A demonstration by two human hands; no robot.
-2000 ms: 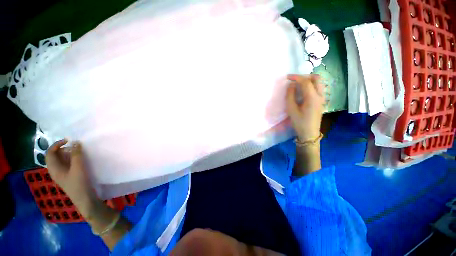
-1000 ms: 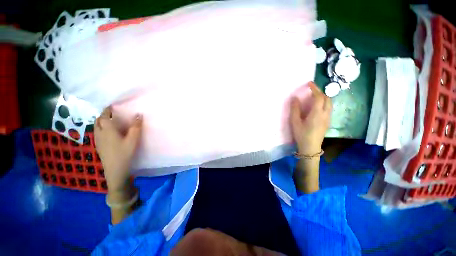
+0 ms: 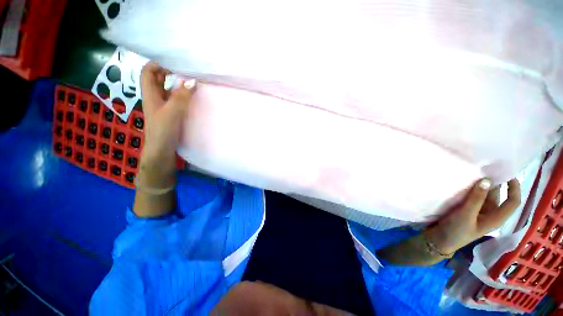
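A large thin white tray cover sheet (image 3: 346, 68) spreads over the middle of the view, with a faint pink tint showing through. A fold or edge runs across it between my two hands. My left hand (image 3: 165, 105) grips the sheet at its left part, thumb and fingers pinched. My right hand (image 3: 484, 207) grips it at the lower right, thumb on top, fingers partly hidden. The tray under the sheet is hidden.
A red parts tray (image 3: 86, 139) with ring parts lies below the bench edge at left. Spent die-cut sheets (image 3: 117, 77) hang beside my left hand. Stacked red trays (image 3: 531, 262) stand at lower right; another red tray (image 3: 37, 37) is at upper left. The floor is blue.
The view has turned. My hands have moved farther apart and now pinch the sheet along a raised fold or edge. The loose white discs at right are now out of sight.
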